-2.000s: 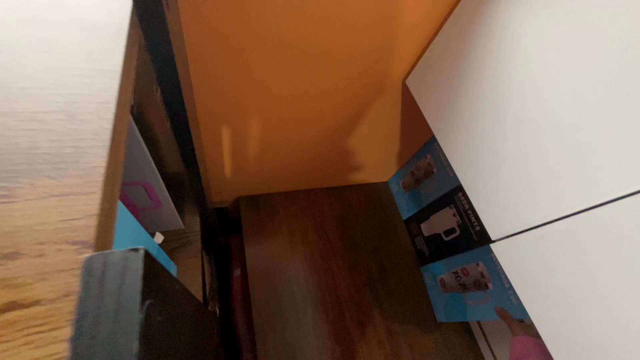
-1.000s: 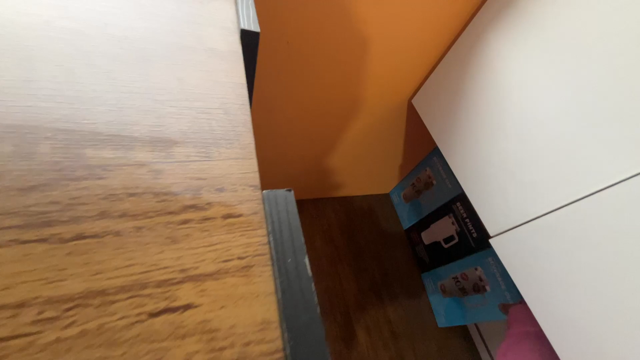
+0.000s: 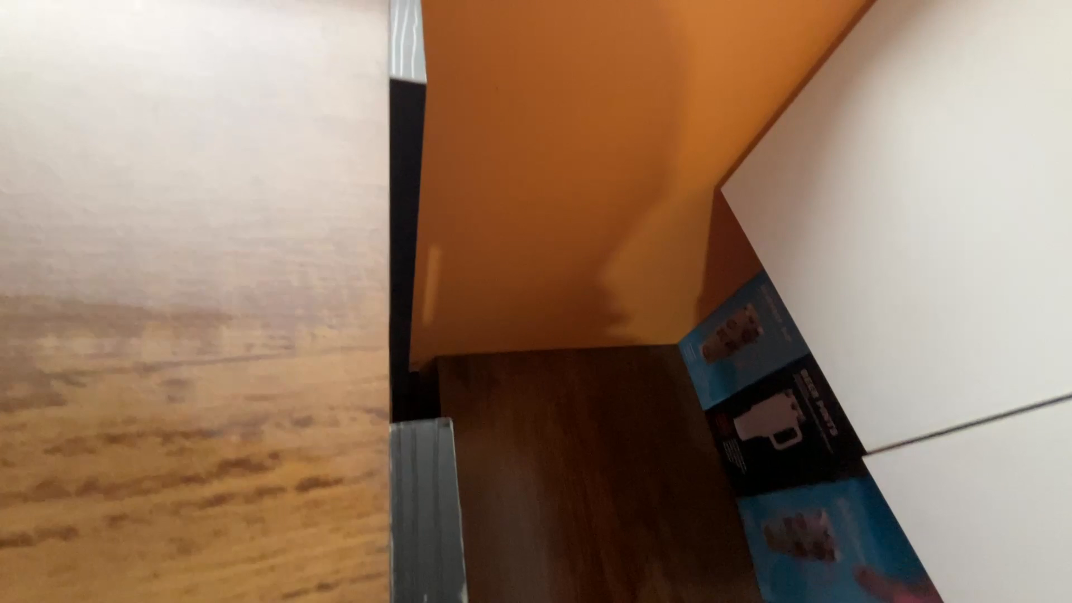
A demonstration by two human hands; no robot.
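Part of my right hand [image 3: 889, 585], blurred, shows at the bottom right edge. It is at the lower blue printed box [image 3: 825, 536], which pictures a patterned tumbler; whether it touches the box is unclear. A black box [image 3: 775, 423] picturing a pale handled mug lies beside that one, and another blue box [image 3: 737, 339] with a tumbler picture is beyond it. The boxes stand in a row, partly covered by white panels. Most of my right hand is hidden or outside the picture. My left hand is not in view.
A wood-grain surface [image 3: 193, 335] fills the left side, with a dark grey edge piece [image 3: 425, 511] beside it. An orange wall [image 3: 553, 167] stands behind a dark brown wooden surface [image 3: 586, 469]. White panels [image 3: 921, 251] slant across the right.
The wood-grain surface covers more of the left than two seconds ago, hiding the shelf opening there as the view shifts. The pink sleeve at lower right shows less than one second ago.
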